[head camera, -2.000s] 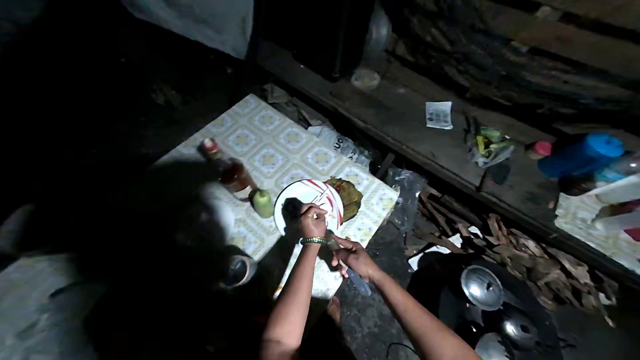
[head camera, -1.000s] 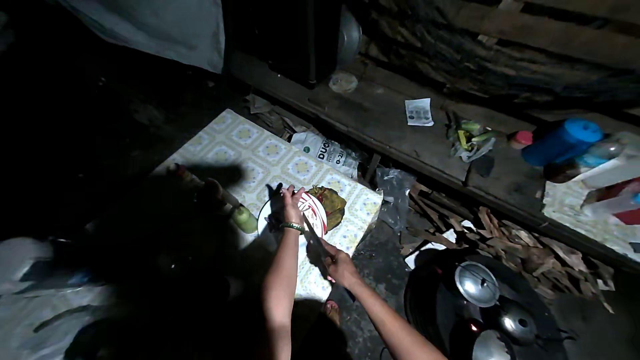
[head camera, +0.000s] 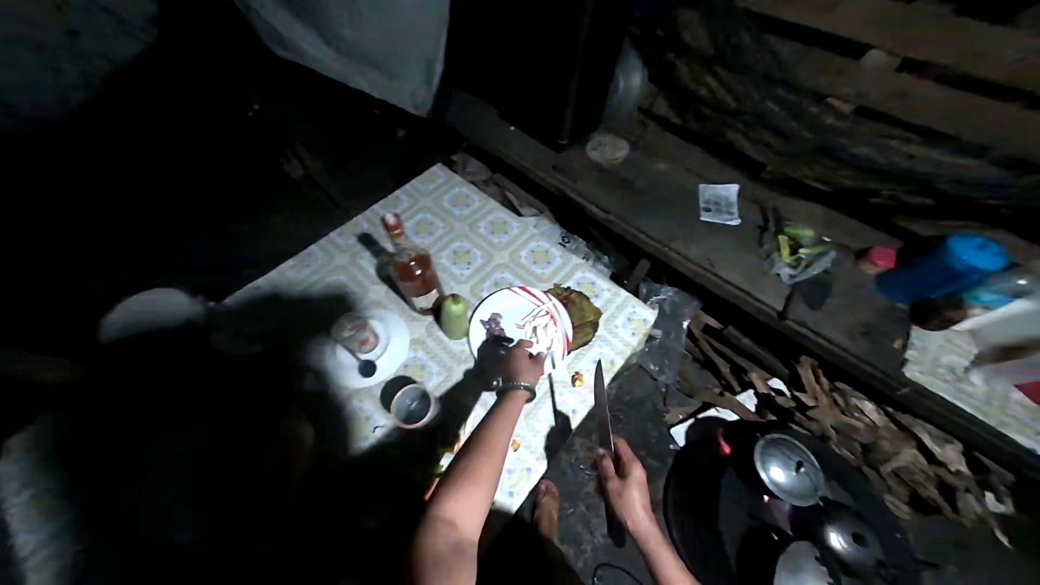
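Note:
A white plate with red stripes (head camera: 508, 302) lies near the table's right corner, bearing pale cut strips (head camera: 538, 325) and a small dark purplish piece (head camera: 492, 325). My left hand (head camera: 522, 363), with a green beaded bracelet, is over the plate's near rim; whether its fingers hold anything is not clear. My right hand (head camera: 626, 479) grips a long-bladed knife (head camera: 601, 406), its blade pointing up and away beside the table edge. A green vegetable or fruit (head camera: 455, 317) stands left of the plate, next to a bottle of amber liquid (head camera: 416, 278). Brownish-green leaves (head camera: 583, 318) lie partly behind the plate.
The patterned tablecloth (head camera: 487, 223) also bears a cup (head camera: 412, 405) and a glass on a saucer (head camera: 396, 329). At lower right stand lidded metal pots (head camera: 790, 469) by glowing embers, with split firewood (head camera: 861, 406) behind. A blue bottle (head camera: 942, 268) lies on the wooden ledge.
My hands were close together by the plate, with the knife between them; now they are apart. The knife has moved right, off the plate, and my left hand is lower at the plate's near rim.

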